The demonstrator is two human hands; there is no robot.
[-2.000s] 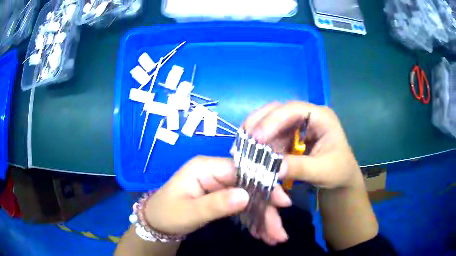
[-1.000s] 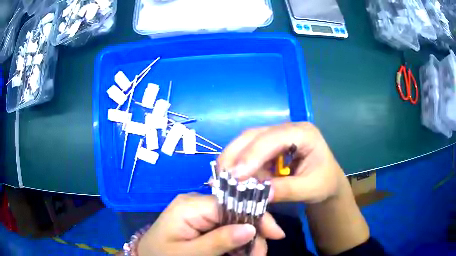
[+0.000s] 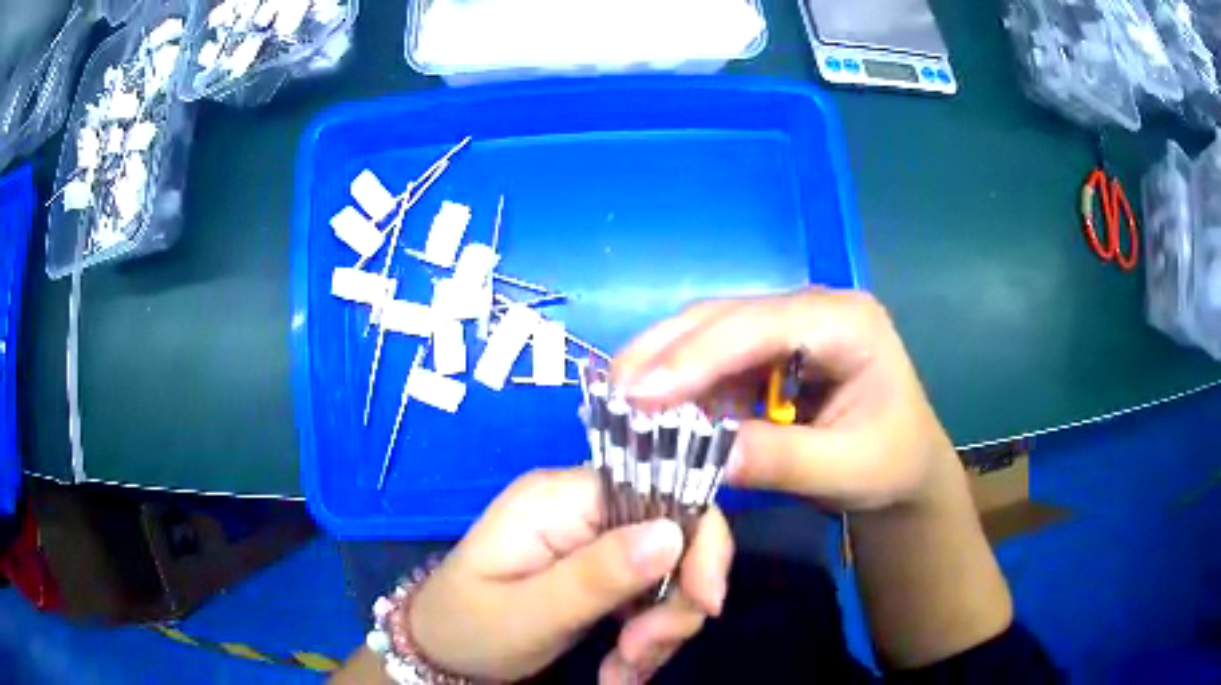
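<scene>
My left hand (image 3: 562,569) is closed on a bundle of thin tagged rods (image 3: 659,462), thumb across its lower part. The rod ends fan upward in a row, dark and white. My right hand (image 3: 803,395) has its fingers and thumb at the top and right side of the bundle. A yellow-orange tool (image 3: 782,391) with a dark tip is tucked in my right hand; its lower part is hidden. Loose rods with white tags (image 3: 462,288) lie scattered in the left half of the blue tray (image 3: 569,110).
Clear tubs of tagged parts (image 3: 127,161) stand back left. A white-filled container (image 3: 585,38) is behind the tray, with a bench scale (image 3: 884,47) beside it. Red scissors (image 3: 1109,221) and clear plastic bags (image 3: 1185,254) lie at the right. Another blue tray edge (image 3: 16,308) shows far left.
The bundle has turned from tilted to nearly upright, its rod ends fanned out. My right fingers have stayed at its top. The camera view has shifted slightly; the loose rods look unchanged.
</scene>
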